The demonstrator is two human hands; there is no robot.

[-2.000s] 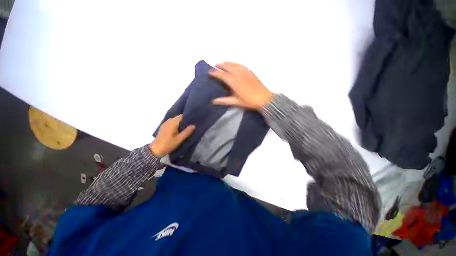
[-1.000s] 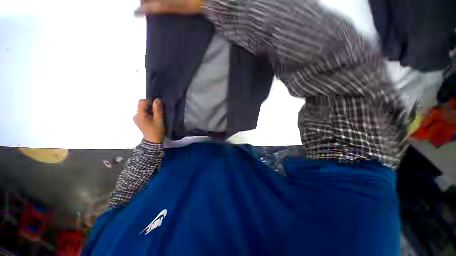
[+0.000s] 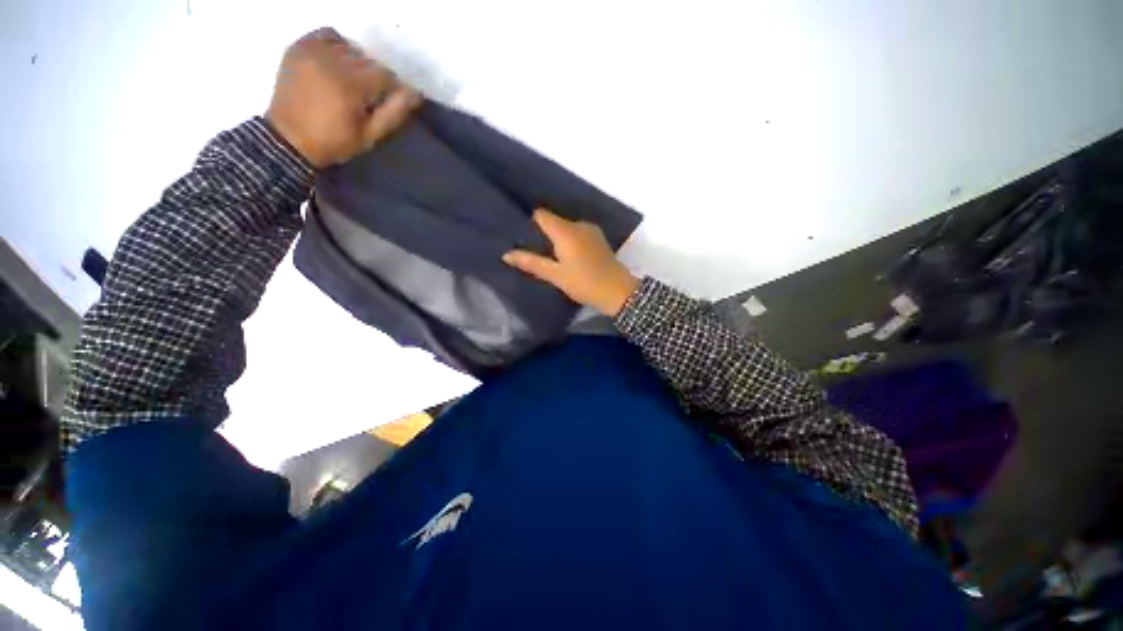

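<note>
A folded dark garment (image 3: pixel 456 197) with a pale grey wedge lies on the white table against the front of my blue top. My left hand (image 3: pixel 333 105) is closed on its far left corner. A faint greyish, crinkly patch shows on the table just beyond that hand; I cannot tell whether it is film or shadow. My right hand (image 3: pixel 579 259) lies on the garment's right part with thumb and fingers apart; its hold is unclear. The garment's near edge is partly hidden by my top.
The white table (image 3: pixel 788 74) spans the top. A dark glossy heap (image 3: pixel 1028 247) lies on the floor at right, with white scraps (image 3: pixel 893 318) and a purple thing (image 3: pixel 936 425) nearer. A small dark object (image 3: pixel 94 264) lies at the table's left. A stool top (image 3: pixel 404 428) shows below the table edge.
The view has swung round, so the dark pile and coloured scraps are out of sight. My left hand has gone to the far corner; my right hand has come back from the far end to the right part.
</note>
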